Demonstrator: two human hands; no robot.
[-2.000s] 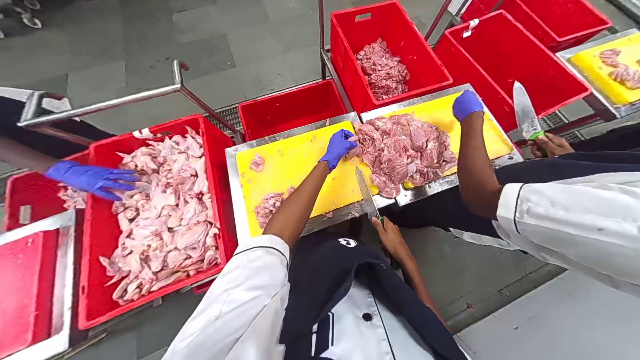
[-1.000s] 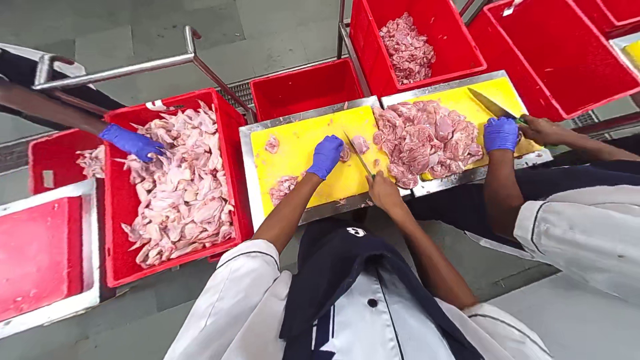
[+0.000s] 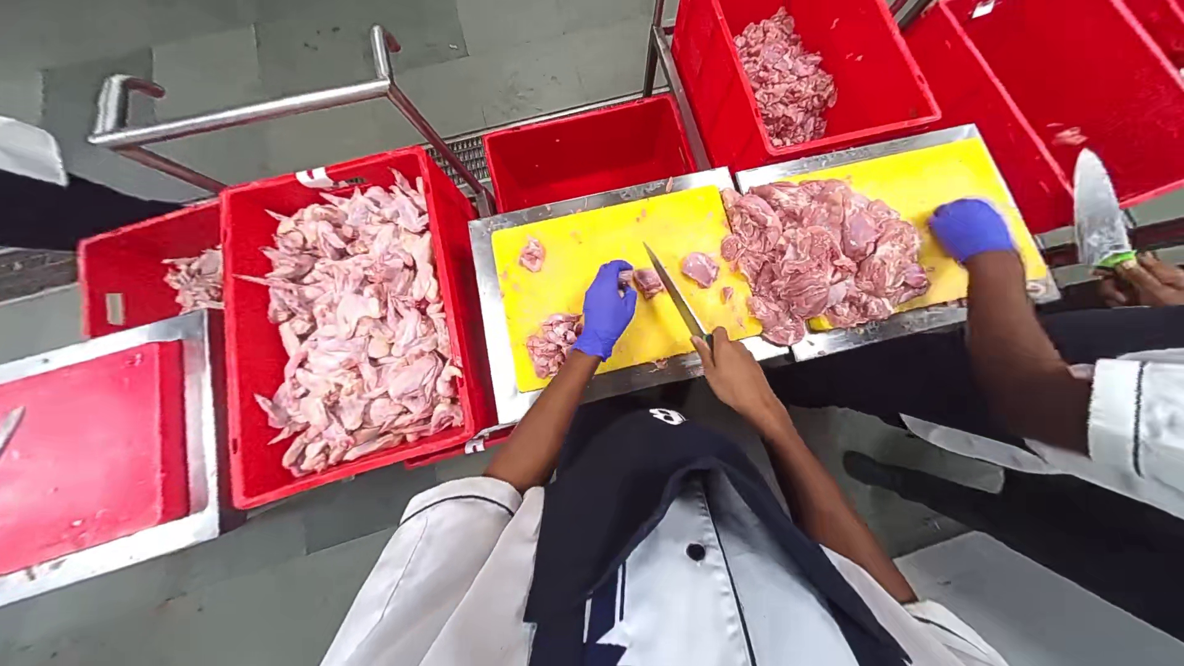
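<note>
My left hand (image 3: pixel 609 310), in a blue glove, has its fingertips on a small piece of raw meat (image 3: pixel 647 282) on the yellow cutting board (image 3: pixel 592 231). My bare right hand (image 3: pixel 731 370) grips the handle of a knife (image 3: pixel 675 294), whose blade lies just right of that piece. Another chunk of meat (image 3: pixel 700 269) rests right of the blade. A small pile of cut pieces (image 3: pixel 554 345) is below and left of my left hand, with a lone piece (image 3: pixel 531 254) near the board's upper left. A large heap of raw meat (image 3: pixel 814 250) spans the board's right side and the neighbouring board.
A red crate of raw poultry pieces (image 3: pixel 361 324) stands left. Behind the boards are a red crate (image 3: pixel 592 153) and one holding cut meat (image 3: pixel 786 83). At right, a co-worker's gloved hand (image 3: pixel 971 228) rests by the heap; their other hand holds a knife (image 3: pixel 1099 208). A metal rail (image 3: pixel 250 113) runs upper left.
The co-worker at right has moved their knife from the board back out to the right. The gloved hand over the left crate is no longer in view. My view has shifted.
</note>
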